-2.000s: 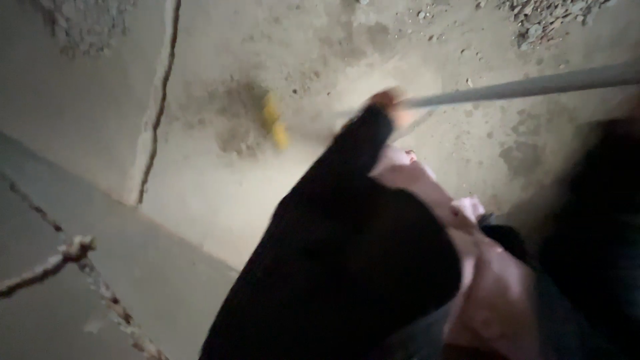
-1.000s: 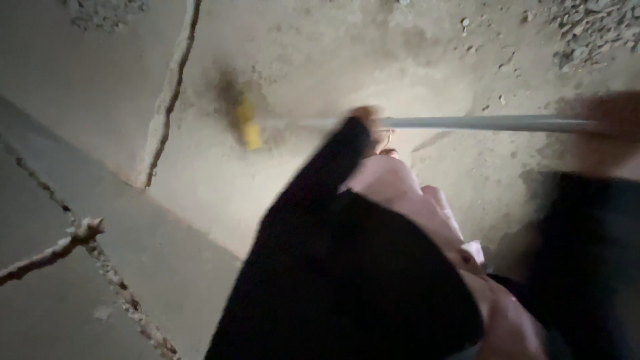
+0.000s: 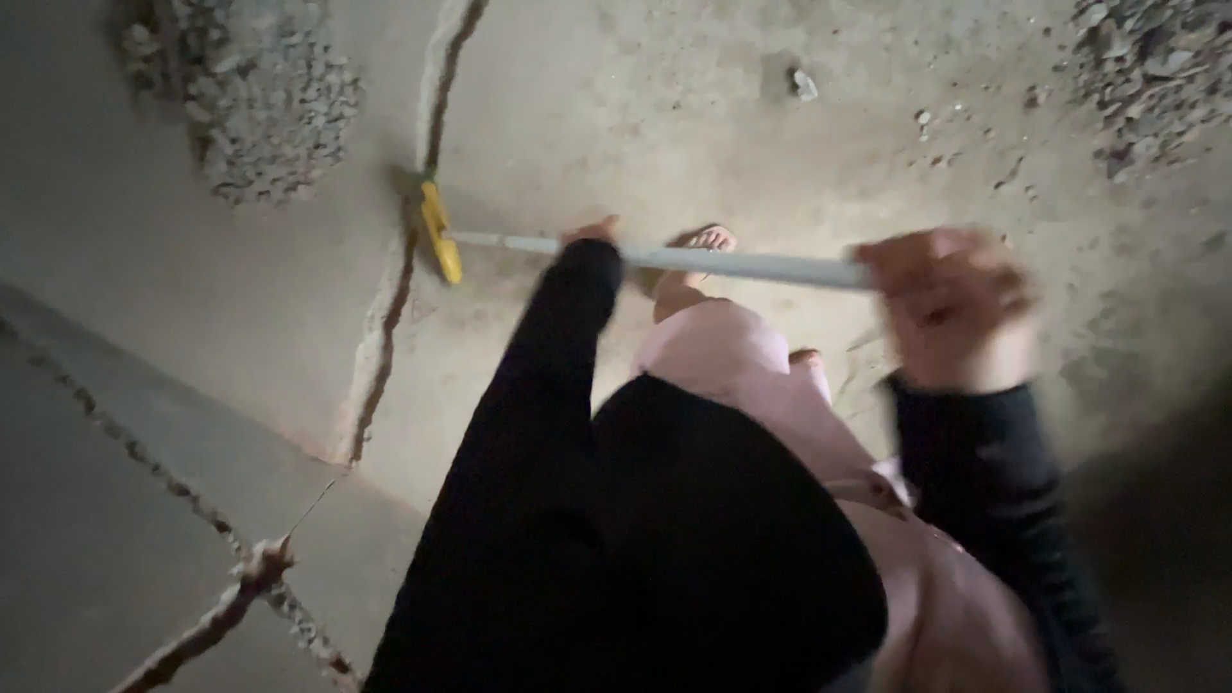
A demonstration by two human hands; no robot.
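A long pale pole (image 3: 770, 268) runs across the view to a yellow tool head (image 3: 440, 231), likely a broom or brush, which lies over a crack (image 3: 390, 322) in the concrete floor. My left hand (image 3: 592, 231), at the end of a black sleeve, grips the pole's middle part. Farther right, my right hand (image 3: 948, 298) is closed around the pole near its end; it is blurred. Below the pole are my bare foot (image 3: 712, 238) and my pink trousers (image 3: 717, 342). Black cloth hides part of my legs.
Piles of grey rubble lie at the upper left (image 3: 274, 106) and upper right (image 3: 1165, 77). A loose stone (image 3: 804, 85) is near the top. More rough cracks meet at a broken spot (image 3: 265, 563) in the floor at the lower left.
The yellow head has moved left across the floor, from the right side of the crack onto it. My right hand, at the right edge one second ago, now shows farther inside the view, which has shifted.
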